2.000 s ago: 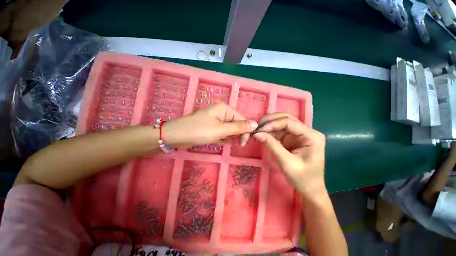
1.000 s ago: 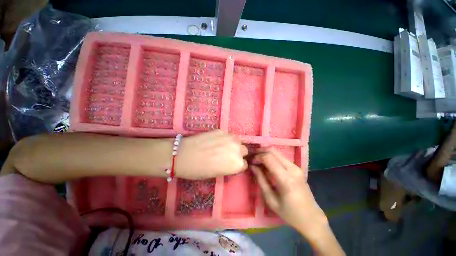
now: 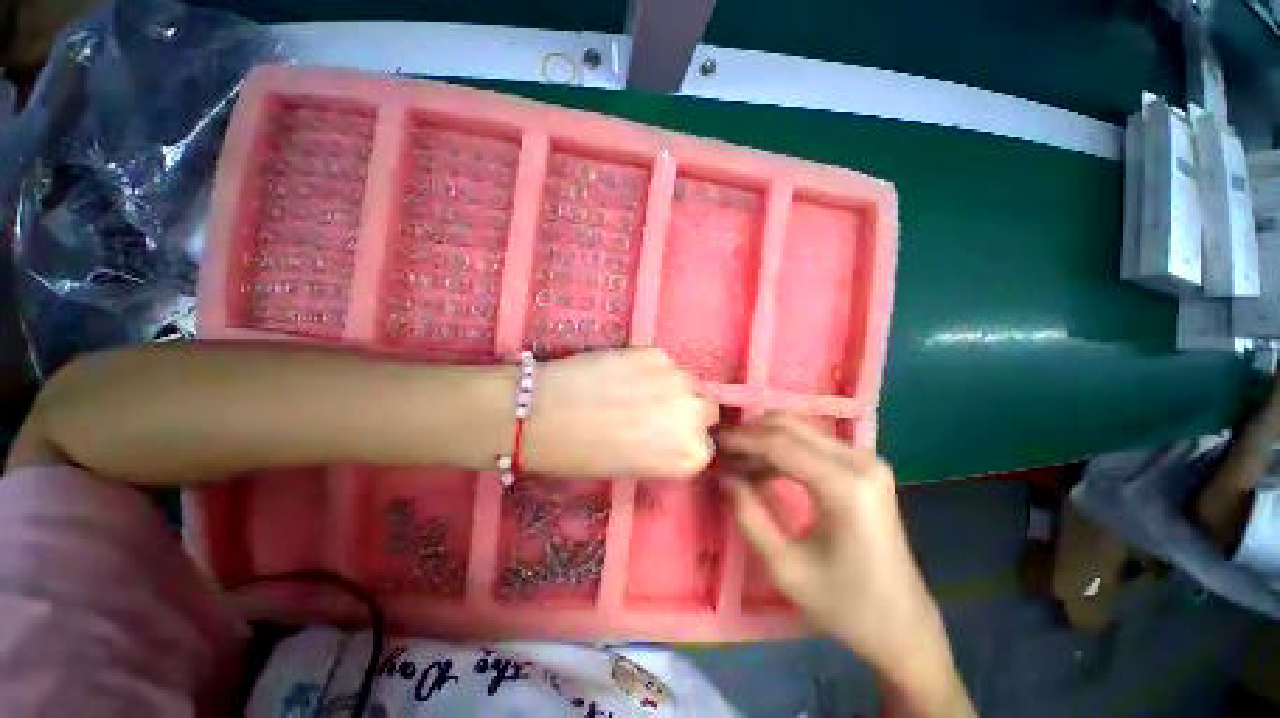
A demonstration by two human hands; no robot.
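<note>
The pink foam tray (image 3: 555, 110) has ten pockets in two rows. Small metal parts (image 3: 569, 232) lie in neat rows in the three far pockets at the left; the fourth far pocket has a short row at its top. Loose parts (image 3: 559, 540) lie heaped in near pockets. My left hand (image 3: 625, 414) is over the near pockets, its back up and fingers curled, with fingertips hidden. My right hand (image 3: 828, 512) is just right of it, blurred, fingertips meeting the left hand at something small and dark. I cannot tell what either hand grips.
A clear plastic bag (image 3: 120, 183) lies left of the tray. A white rail (image 3: 898, 96) and a metal post (image 3: 665, 42) stand beyond it. White boxes (image 3: 1186, 197) are at the right on the green bench (image 3: 1011, 295). A person's arm and clothing (image 3: 1179, 512) show at lower right.
Both hands have moved from the far pockets down to the near row and stay together. The view has shifted, so the tray sits higher. In the last second the hands moved only slightly.
</note>
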